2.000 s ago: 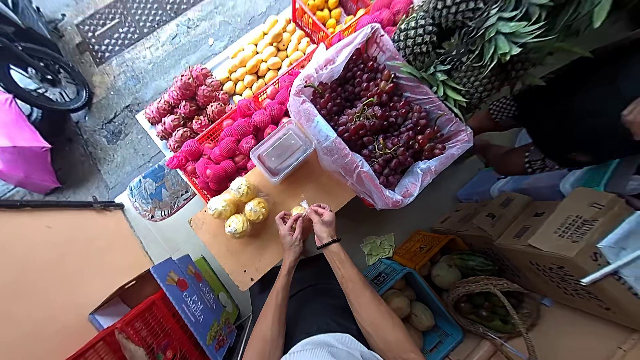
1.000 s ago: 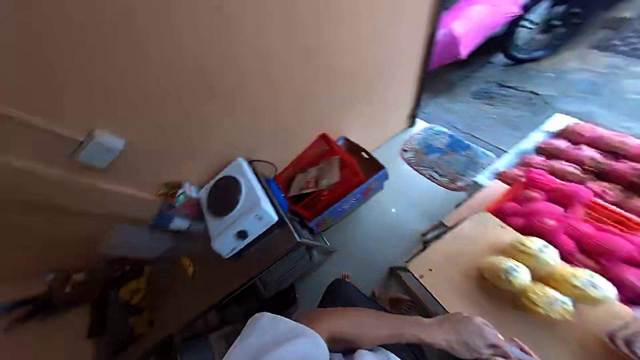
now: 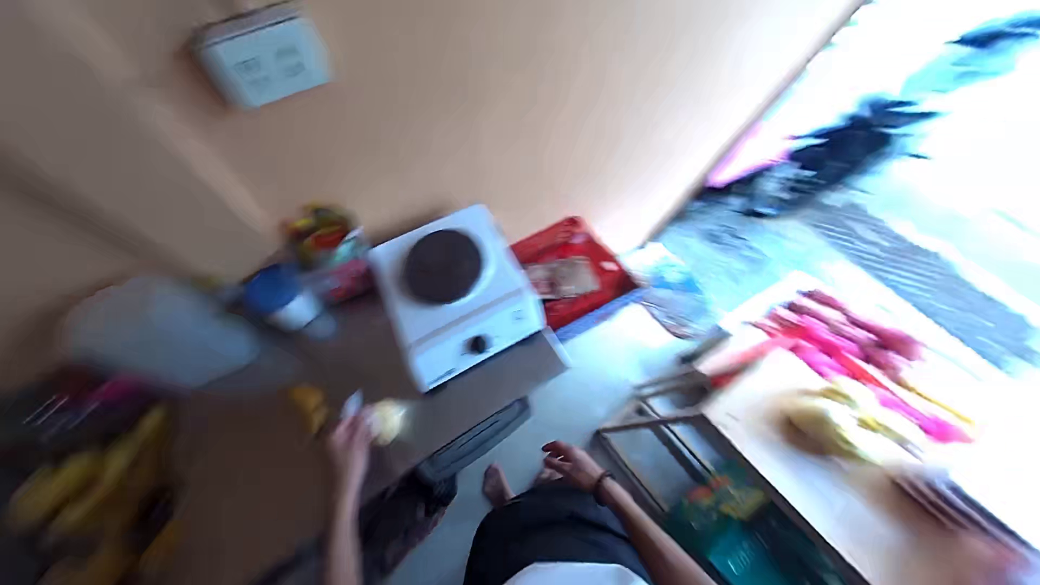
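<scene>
My left hand (image 3: 349, 443) reaches over the brown table (image 3: 236, 487), with a small pale piece between its fingers. A round yellowish-white item (image 3: 387, 421) lies against or just beside those fingers; blur hides whether it is held. Near my lap, my right hand (image 3: 570, 465) hangs with its fingers apart and nothing in it, a dark bracelet at the wrist. A white single-burner electric hot plate (image 3: 457, 294) stands on the table beyond my left hand.
Yellow bananas (image 3: 73, 487) lie at the lower left. A blue-and-white container (image 3: 280, 299) stands near the wall. Right of me is a wooden-topped table (image 3: 772, 406) with wrapped yellowish fruits (image 3: 845, 422). A red crate (image 3: 577, 276) sits behind the hot plate.
The view has swung left from the fruit display to the hot plate table. My hands, together over the wooden board two seconds ago, are now apart, the left one over the brown table.
</scene>
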